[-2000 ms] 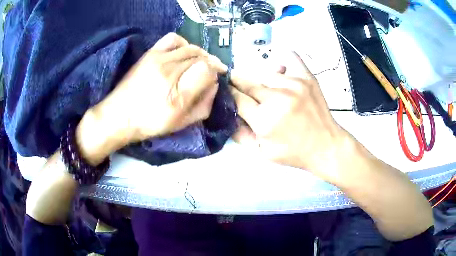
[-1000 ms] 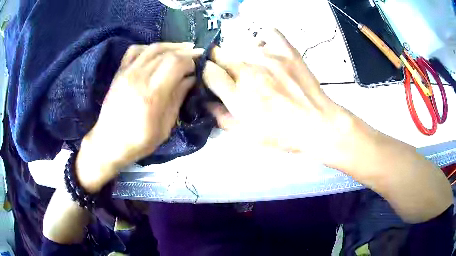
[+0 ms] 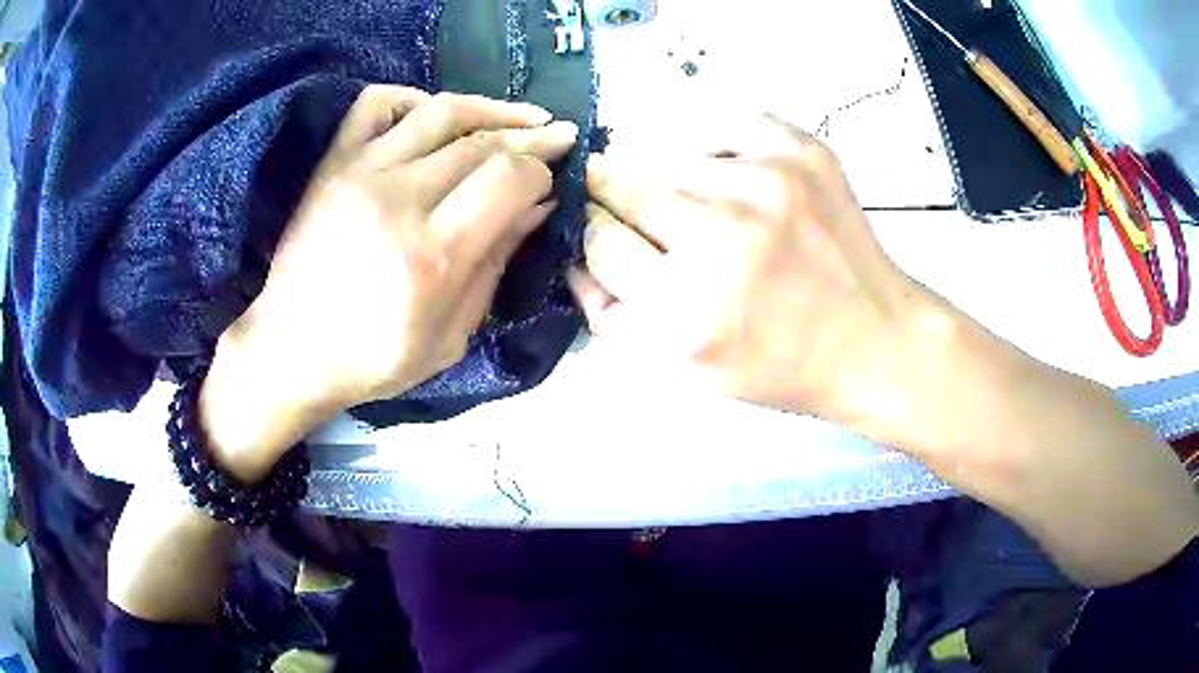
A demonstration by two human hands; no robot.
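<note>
The navy textured garment shell fabric (image 3: 171,171) lies bulky on the left of the table, under and beside my left hand (image 3: 408,243). A black interlining strip (image 3: 476,59) runs up beside it to the presser foot (image 3: 565,24) at the top edge. My left hand lies on the cloth with its fingertips at the dark seam edge (image 3: 573,184). My right hand (image 3: 763,250) pinches the same edge from the right, its thumb partly hidden below. The fingertips are close together, a little below the presser foot, and the cloth between them is partly covered.
A black phone-like rectangle (image 3: 980,145) lies at the upper right with a wooden-handled awl (image 3: 1026,116) across it. Red-handled scissors (image 3: 1102,283) lie beside it. Thread ends (image 3: 510,492) lie by the measuring tape strip (image 3: 684,505) on the front edge. Dark garments (image 3: 66,552) are at the lower left.
The view has shifted, so the machine parts sit higher. The dark edge was bunched up between my hands and now lies flatter, in line with the strip below the foot.
</note>
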